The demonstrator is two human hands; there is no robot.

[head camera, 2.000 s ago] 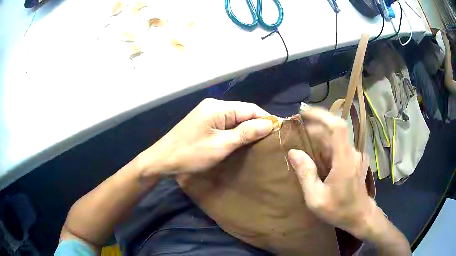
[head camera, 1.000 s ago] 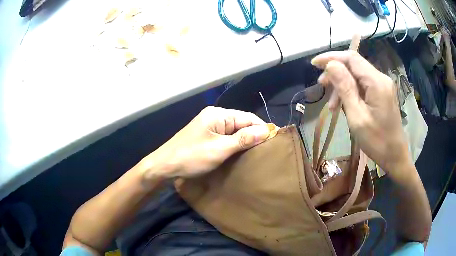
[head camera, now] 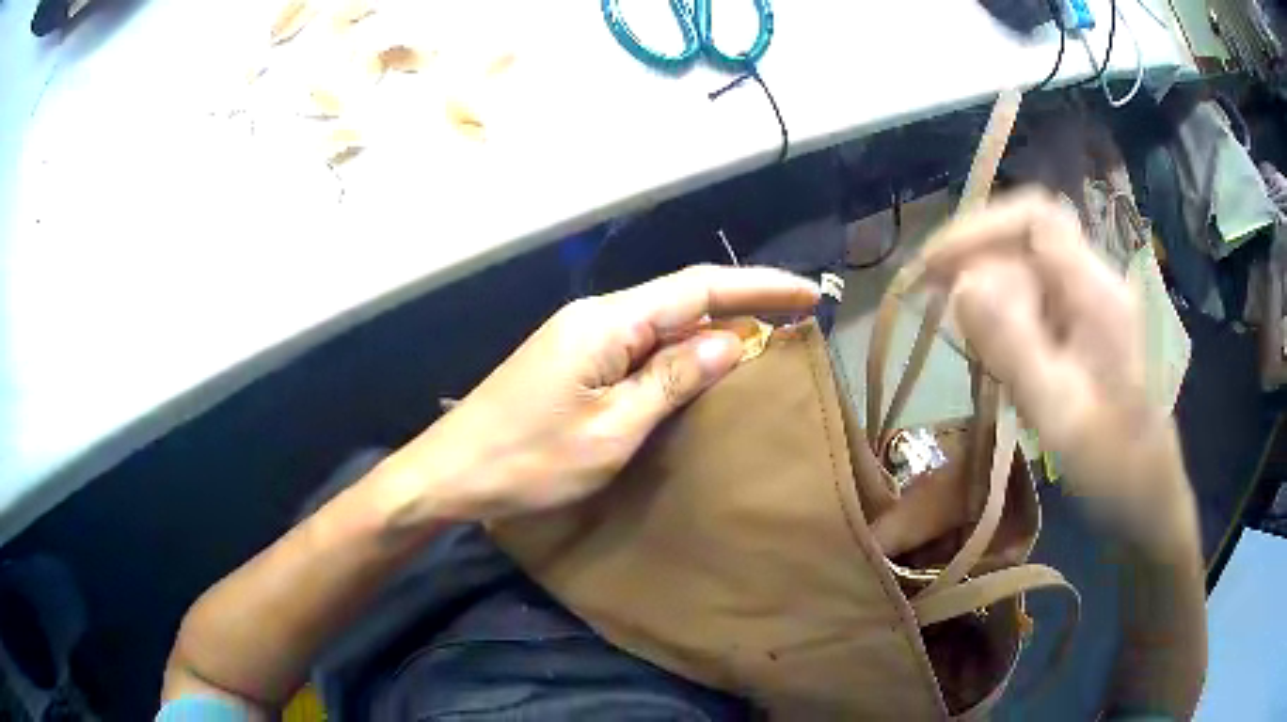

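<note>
A tan-brown handbag (head camera: pixel 706 508) lies on the lap, its opening and straps to the right. My left hand (head camera: pixel 579 381) pinches the bag's top corner, with the thumb on a small yellow-orange zipper end tab (head camera: pixel 758 339); its index finger is stretched out past the corner. A pale thread end stands up behind that finger. My right hand (head camera: pixel 1052 325) is raised to the right of the corner, clear of it and blurred, with fingers curled; whether it holds anything cannot be seen. A shiny lump in clear wrap (head camera: pixel 917 454) shows inside the bag.
Teal-handled scissors (head camera: pixel 692 26) with a dark cord lie at the table's (head camera: pixel 311 282) far edge of view. Cut-off tab scraps (head camera: pixel 400 59) lie at its upper left. Cords hang at the upper right. Pale panels with yellow edges hang behind my right hand.
My right hand has drawn back from the corner, up and to the right. My left hand still pinches the corner, but its index finger has stretched out. The bag's opening and straps have come into view.
</note>
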